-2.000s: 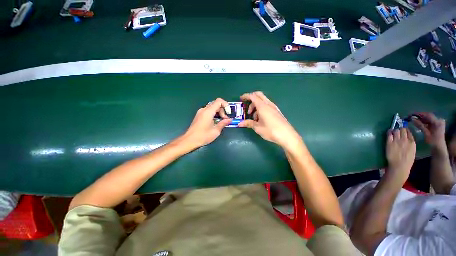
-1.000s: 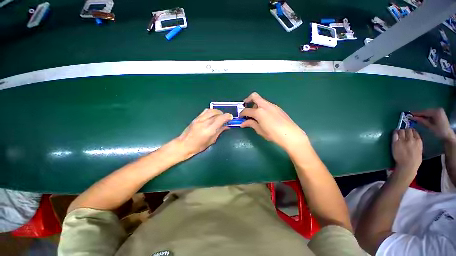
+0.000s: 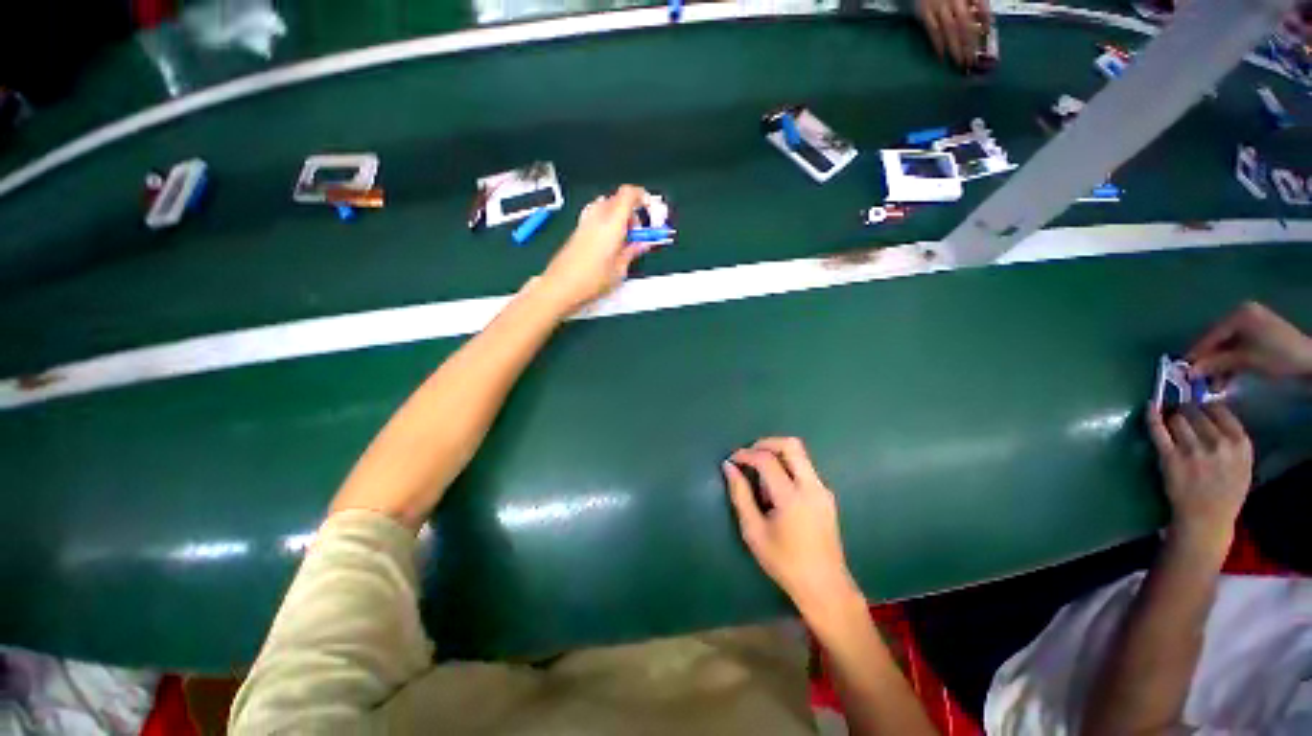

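Observation:
My left hand (image 3: pixel 593 255) reaches over the white rail onto the belt. Its fingers hold a small white housing with a blue battery (image 3: pixel 650 235) along its near side; the fingers cover part of the housing. My right hand (image 3: pixel 789 521) rests low over the green work surface in front of me, fingers curled. A small dark shape shows between its thumb and fingers; I cannot tell if it is a held part or shadow.
White housings with blue batteries lie on the green belt (image 3: pixel 389 273), on both sides of my left hand. A white rail (image 3: pixel 705 283) and a slanted grey post (image 3: pixel 1108 132) stand between belt and work surface. A neighbour's hands (image 3: pixel 1206 431) work at the right. Another hand (image 3: pixel 954 29) is beyond the belt.
My left hand has carried the housing forward from the work surface over the rail to the belt. My right hand has let go of it. The view has shifted.

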